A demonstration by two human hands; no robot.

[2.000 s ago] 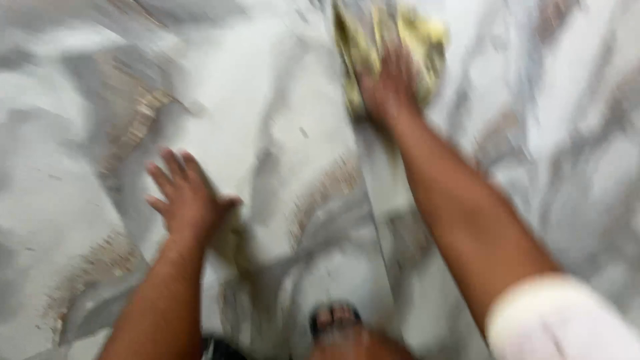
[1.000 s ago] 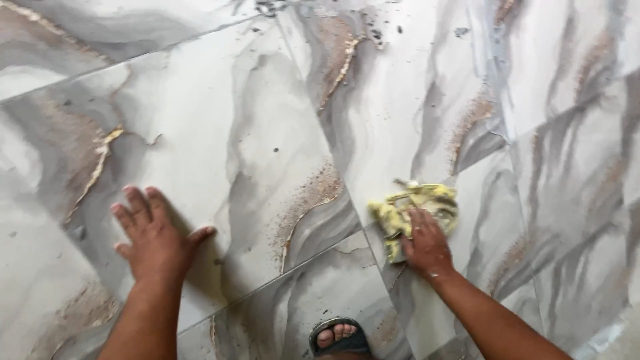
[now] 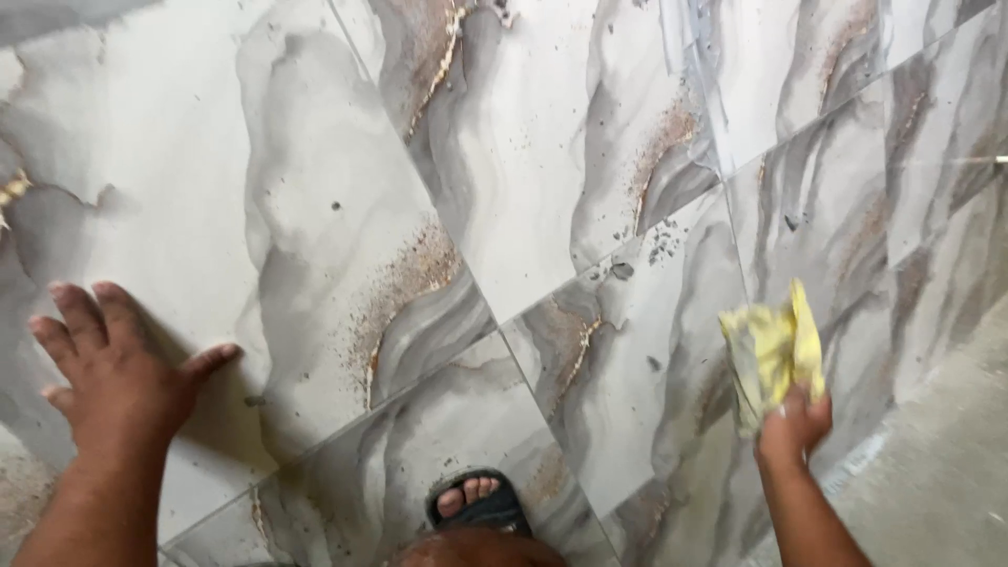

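My left hand (image 3: 126,370) is spread flat, palm down, on the marble-patterned floor tiles (image 3: 331,126) at the left, with nothing in it. At the right, my right hand (image 3: 794,421) grips the lower end of a crumpled yellow and grey cloth (image 3: 764,354). The cloth spreads forward from my fingers over the tiles; whether all of it touches them I cannot tell. Dark crumbs of debris (image 3: 665,240) lie by a tile joint, between the two hands and farther forward, with a larger flake (image 3: 622,271) beside them.
A foot in a black sandal (image 3: 480,504) stands at the bottom middle, by a bent knee (image 3: 476,549). Rough bare concrete (image 3: 937,465) borders the tiles at the lower right. A thin light stick-like thing (image 3: 980,160) shows at the right edge. Pale smears (image 3: 701,94) mark the tiles farther off.
My right hand has moved to the right with the cloth, which was bunched under it one second ago and now extends ahead of the fingers. My left hand remains spread on the tiles.
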